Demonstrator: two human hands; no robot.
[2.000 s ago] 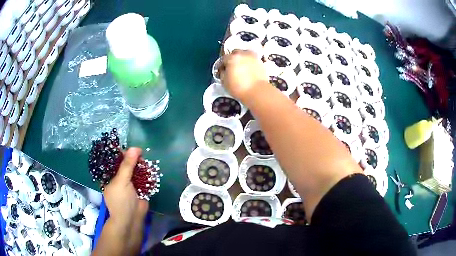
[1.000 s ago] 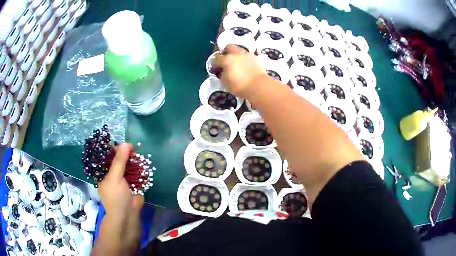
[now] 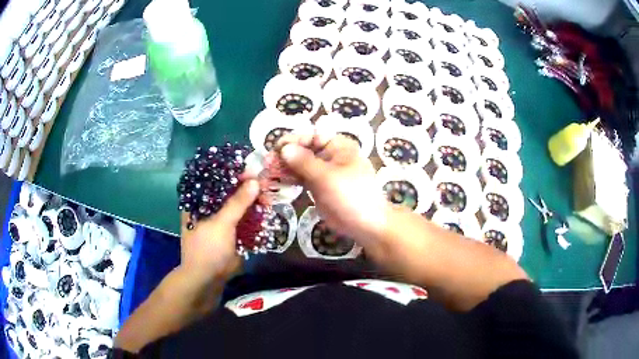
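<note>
My left hand (image 3: 216,235) grips a bunch of microphone leads (image 3: 210,179), with dark bead-like heads at upper left, red wires and whitish ends at lower right. My right hand (image 3: 340,179) is beside it, fingers bent, with blurred reddish leads (image 3: 272,175) at its fingertips by the bunch; how many is unclear. White round camera housings (image 3: 401,151) stand in tight rows beneath and behind the right hand, each with a dark window ringed by pale dots. The hands and the bunch hide part of the nearest left housings.
A green and clear bottle (image 3: 183,66) stands beside a flat clear bag (image 3: 115,130). Stacked housings (image 3: 42,66) are far left, a blue bin (image 3: 132,270) of housings below. At right are a wire heap (image 3: 595,66), yellow bottle (image 3: 569,144), pliers (image 3: 544,214) and small box (image 3: 599,186).
My right hand has moved from the far left edge of the rows back towards my left hand. My left hand has moved right with the bunch. The camera view has shifted.
</note>
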